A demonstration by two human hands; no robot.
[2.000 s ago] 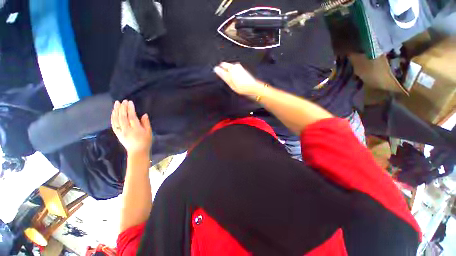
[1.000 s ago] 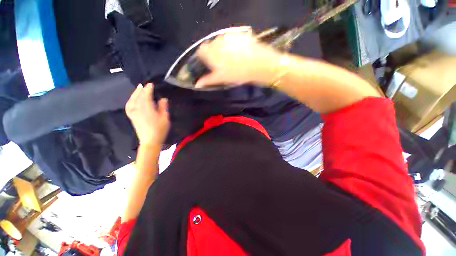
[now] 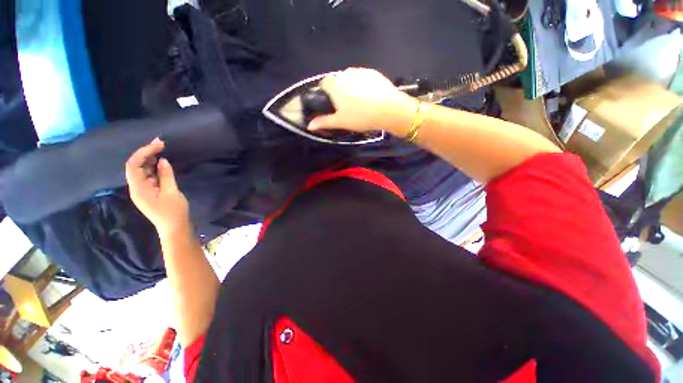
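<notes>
The steam iron [image 3: 293,111], a pointed plate with a bright silver rim, lies flat on the dark garment [image 3: 258,161], tip towards the left. My right hand [image 3: 361,101] is closed around its dark handle. My left hand [image 3: 156,183] is over the near edge of the grey padded sleeve board [image 3: 67,168], fingers curled; whether it holds cloth is hidden. The board's right end disappears into the dark cloth. The tan coiled steam hose [image 3: 483,78] runs from the iron's back to the right.
A light-blue strip [image 3: 56,71] crosses the far left. A dark garment pile [image 3: 112,250] hangs below the sleeve board. A side stand [image 3: 562,63] with a green edge and a cardboard box [image 3: 625,123] are at right. Wooden stools [image 3: 30,295] show at lower left.
My right hand first took hold of the iron, brought it left onto the garment, then moved slightly right with it. My left hand has moved left from the cloth to the sleeve board.
</notes>
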